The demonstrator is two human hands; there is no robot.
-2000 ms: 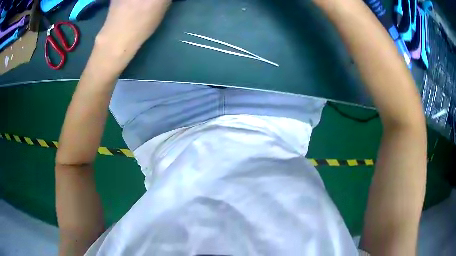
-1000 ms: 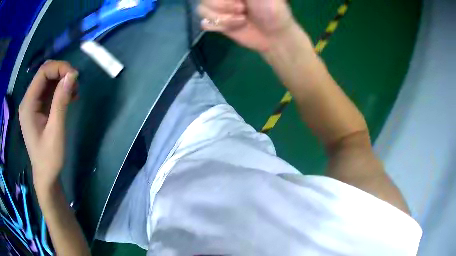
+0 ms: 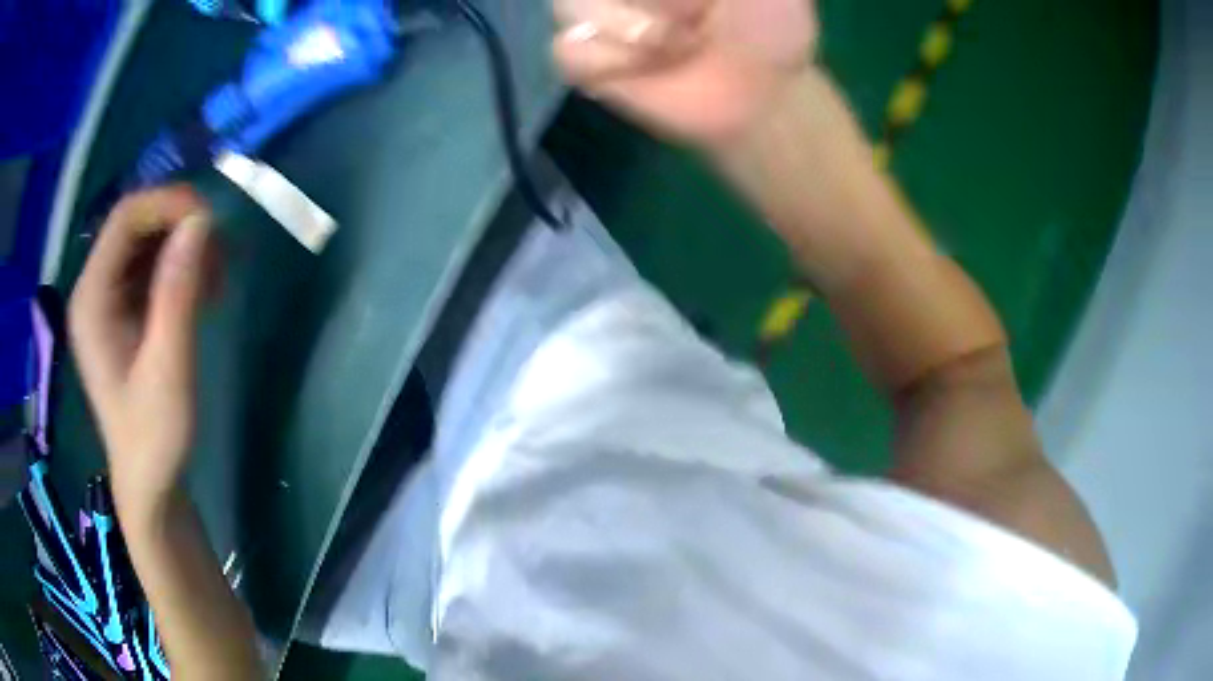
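A thick blue-and-black electric screwdriver [image 3: 309, 67] lies on the dark green bench at the upper left, with a black cord [image 3: 503, 113] running over the bench edge. A flat white strip [image 3: 279, 202] lies beside it. My left hand [image 3: 146, 286] is over the bench just below the screwdriver's dark end, blurred, fingers curled with a gap to the thumb; nothing shows in it. My right hand [image 3: 685, 60] is at the top, past the bench edge over the floor, fingers curled and blurred. Small pale specks show at its fingers; I cannot tell what they are.
Black handles with light blue and purple parts [image 3: 87, 572] are piled at the lower left, beside my left forearm. A deep blue bin [image 3: 47, 80] stands at the far bench edge. The bench's near edge [image 3: 379, 439] runs diagonally. Yellow-and-black tape [image 3: 907, 100] marks the green floor.
The view has swung right from the tweezers and scissors, which are out of sight. Since a second ago, the screwdriver and strip sit slightly lower in view, and more cord shows.
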